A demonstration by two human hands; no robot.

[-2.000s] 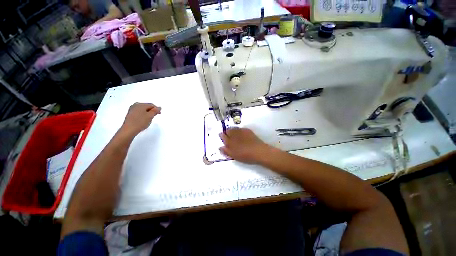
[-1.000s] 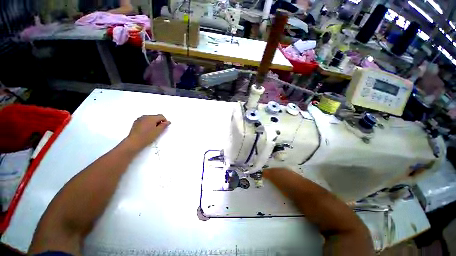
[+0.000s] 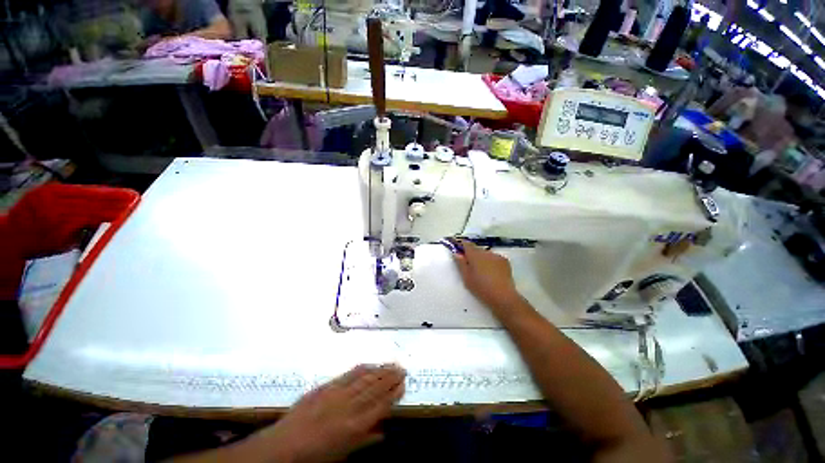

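The white sewing machine [image 3: 579,208] stands on the white table [image 3: 226,262]. My right hand [image 3: 484,271] is under the machine arm, right of the needle area, its fingertips at the handle end of the black scissors [image 3: 507,242]. The scissors lie behind the bed, partly hidden; whether my fingers grip them cannot be told. The presser foot area [image 3: 384,276] has no cloth under it. My left hand [image 3: 353,402] lies palm down and empty at the table's front edge, fingers extended, over the printed ruler [image 3: 452,380]. The thread snips cannot be made out.
A red basket [image 3: 90,262] with pale pieces stands at the left. The control panel [image 3: 597,122] is above the machine arm. Behind are another table [image 3: 434,90], a cardboard box [image 3: 308,66], pink cloth [image 3: 199,50] and a person's partial torso [image 3: 194,18].
My left hand has moved from the left part of the table to its front edge. My right hand has moved from the needle area to the scissors' handle end. The camera view has shifted.
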